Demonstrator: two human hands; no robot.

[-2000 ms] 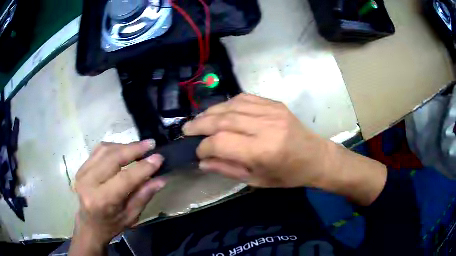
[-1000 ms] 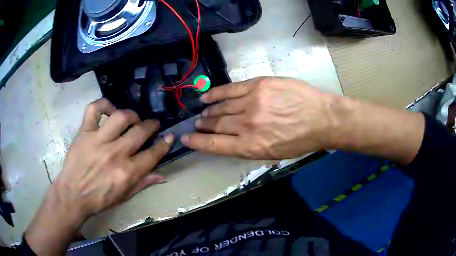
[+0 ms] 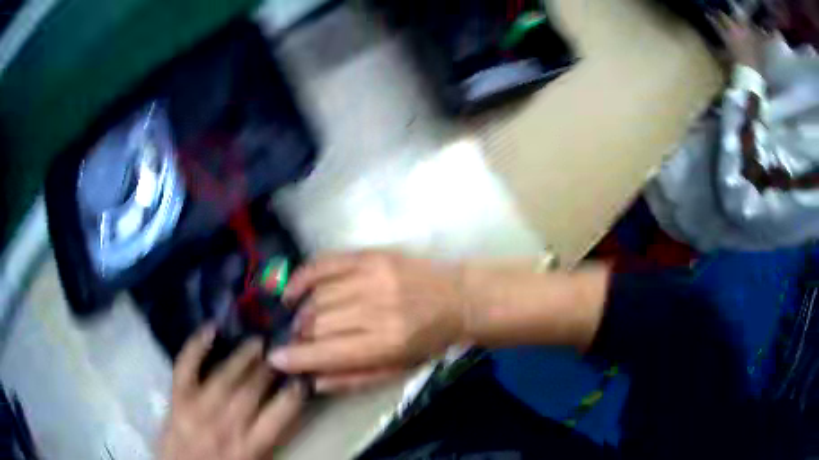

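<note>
The picture is blurred. The rear housing [image 3: 162, 314], an open black box with a green round part [image 3: 272, 275] and red wires [image 3: 244, 232], lies in front of me. The larger black front housing [image 3: 260, 108] lies beyond it with a silver speaker driver [image 3: 132, 193]. My left hand [image 3: 232, 400] has its fingers apart on the rear housing's near side. My right hand [image 3: 382, 314] lies with its fingertips over the near right part, beside the green part. The hands cover the near edge; no foam pad can be made out, and their grip is unclear.
Another open black housing [image 3: 503, 81] with a green spot stands at the top, beside tan cardboard [image 3: 593, 117] on the cream bench [image 3: 337, 108]. A person's pale sleeve and hand [image 3: 741, 40] show at the upper right. Dark pieces lie at the left edge.
The view has turned, so the housings appear tilted and further left and lower. My hands stay at the rear housing's near side. The grey-black strip between my fingers no longer shows.
</note>
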